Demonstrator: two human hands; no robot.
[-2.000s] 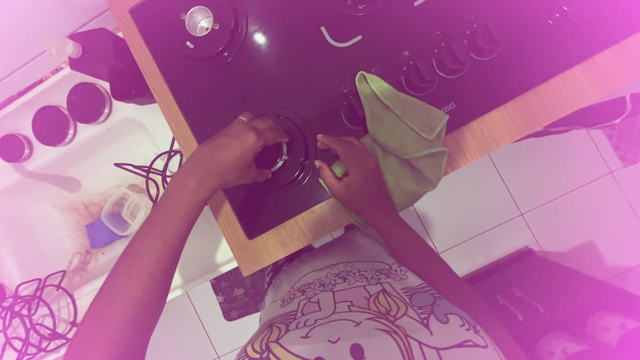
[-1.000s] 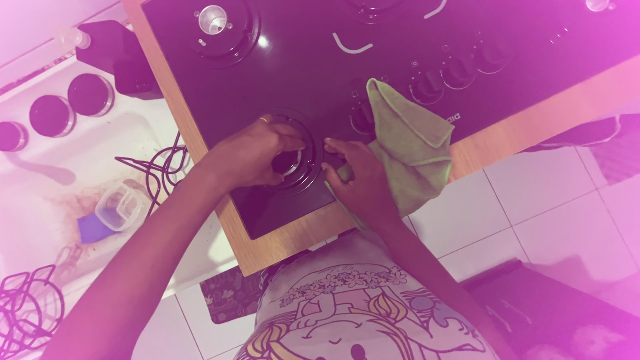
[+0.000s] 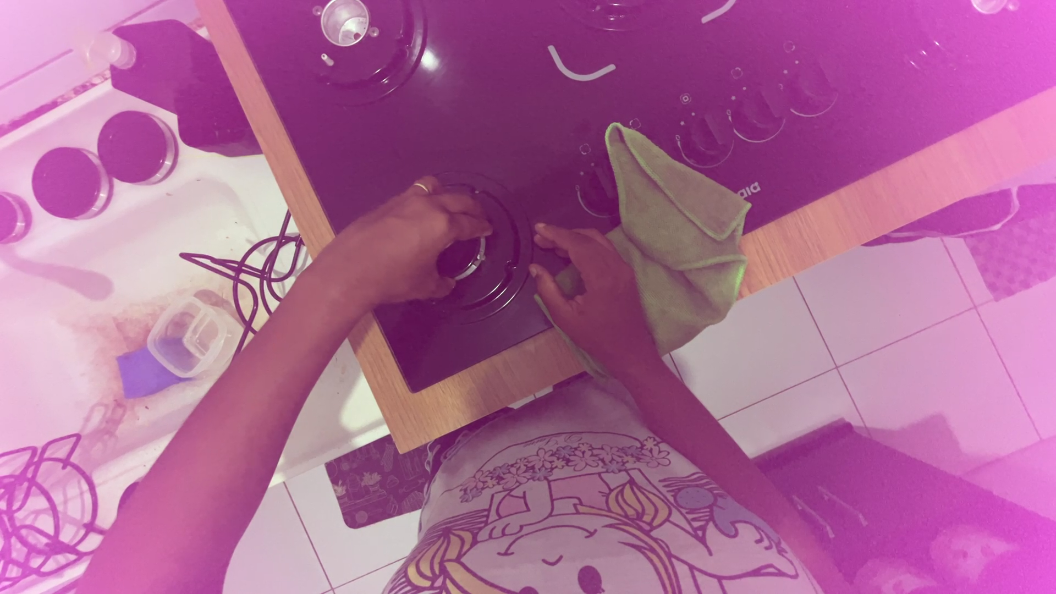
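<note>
My left hand [image 3: 404, 243] is curled over a round black burner cap [image 3: 464, 259] with a pale rim, its fingers around the edge. The cap sits at a burner ring near the front left corner of the black glass cooktop [image 3: 495, 107]. Just right of that ring is my right hand [image 3: 590, 289], thumb and forefinger apart near the ring's edge. A green cloth [image 3: 681, 239] lies beneath and beside it, draped over the cooktop's front edge; whether the lower fingers hold it cannot be told. Control knobs [image 3: 705, 140] stand behind the cloth.
An uncovered burner [image 3: 345, 22] is at the back left. Wood edging [image 3: 421, 421] borders the cooktop. To the left, a white sink [image 3: 49, 330] area holds several round black caps [image 3: 137, 147], wire pan supports [image 3: 41, 511], a clear plastic container [image 3: 195, 338] and a blue sponge [image 3: 148, 369].
The view has shifted slightly. My left hand stays over the burner with small finger movements; no other plain change.
</note>
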